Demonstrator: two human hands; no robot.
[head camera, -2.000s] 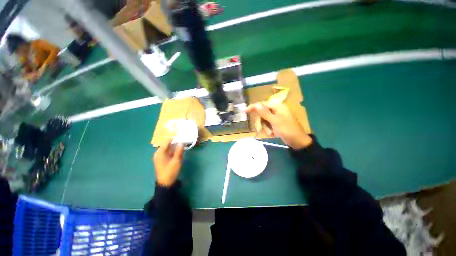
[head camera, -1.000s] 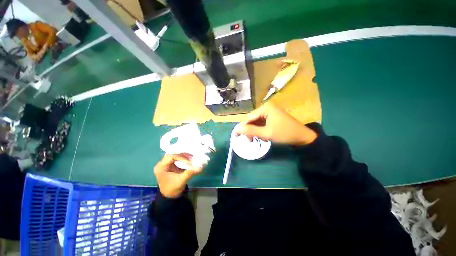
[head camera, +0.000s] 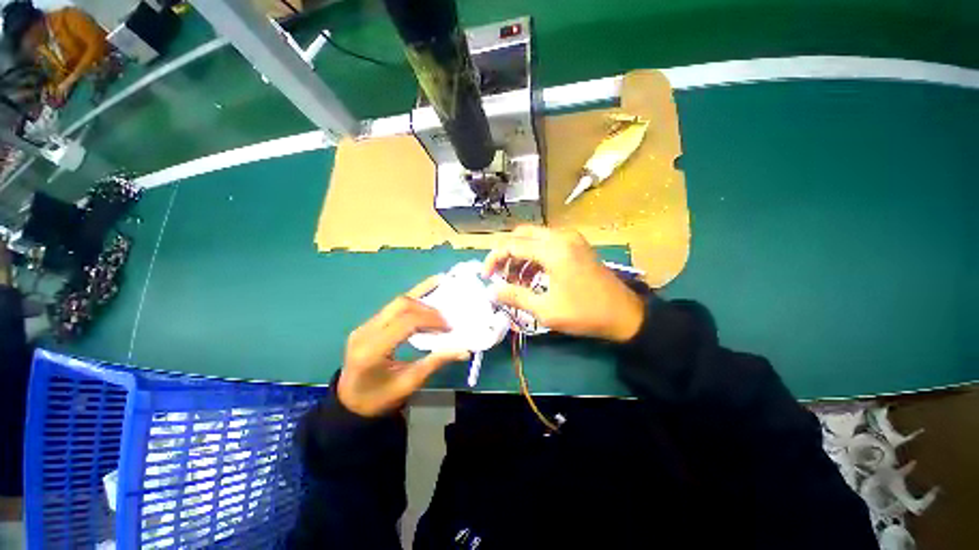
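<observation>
My left hand (head camera: 389, 349) holds a white upper shell (head camera: 464, 312) above the front of the green bench. My right hand (head camera: 569, 285) is at the right side of the shell, its fingers pinched on thin lead wires. The wires (head camera: 523, 376) hang down past the bench edge, brownish, with a small pale connector at the end. A white round housing (head camera: 526, 314) with narrow arms lies under and behind the hands, mostly hidden. One arm tip shows below the shell, another to the right of my right hand.
The black electric screwdriver (head camera: 456, 102) hangs over the silver screw feeder (head camera: 526, 193). A yellow glue tube (head camera: 612, 156) lies on the cardboard mat (head camera: 376, 199). A blue crate (head camera: 204, 462) is at lower left, white shells (head camera: 875, 457) at lower right. A person in orange (head camera: 73, 48) is far left.
The shell has moved right, over the round housing. My right hand has gone from the glue tube to the housing and now the wires, which hang down in view. The glue tube lies on the mat.
</observation>
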